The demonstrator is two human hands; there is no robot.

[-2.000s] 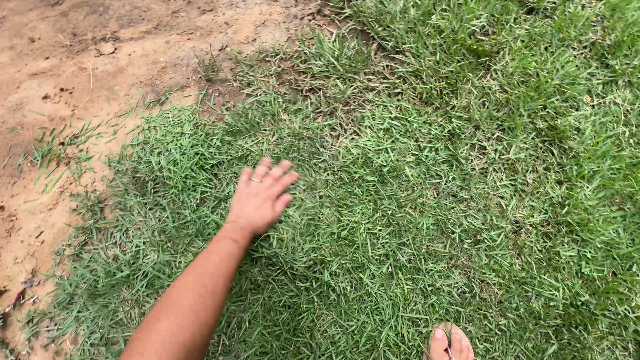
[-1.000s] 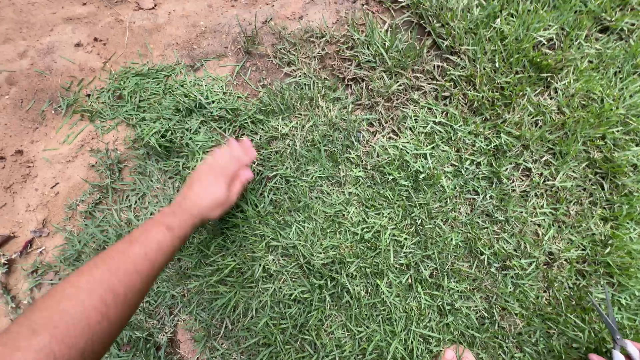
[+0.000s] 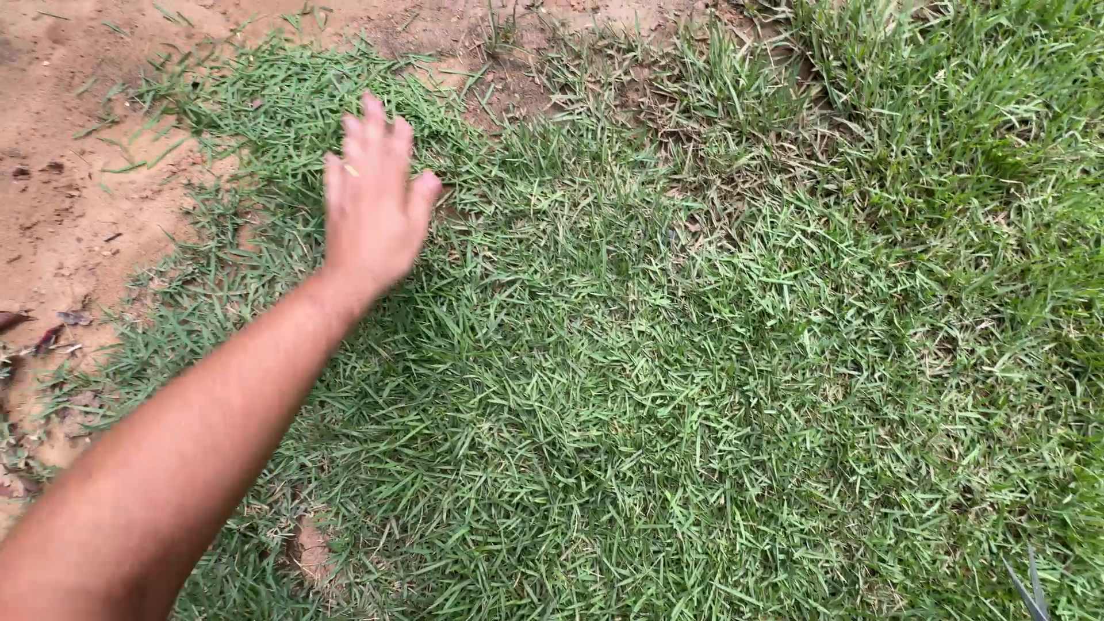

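Observation:
My left hand [image 3: 375, 203], with a ring on one finger, reaches over the grass with its fingers spread and nothing in it. Near its fingertips a loose heap of cut grass blades [image 3: 293, 99] lies where the turf meets bare soil. Short green grass [image 3: 604, 388] surrounds the hand and forearm. At the lower right corner the slim metal blades of what look like scissors [image 3: 1031, 586] poke into view, slightly apart. Their handles are out of the frame, and so is my right hand.
Reddish bare soil [image 3: 78, 190] runs along the left and top edges, with scattered clippings and dry leaf bits [image 3: 52, 332]. Longer grass [image 3: 975, 95] grows at the upper right. A small bare patch [image 3: 310, 548] shows at the lower left.
My left hand has moved up toward the heap of clippings, its fingers now spread. The right hand's fingers by the scissors, seen a second ago, have left view, as has the foot.

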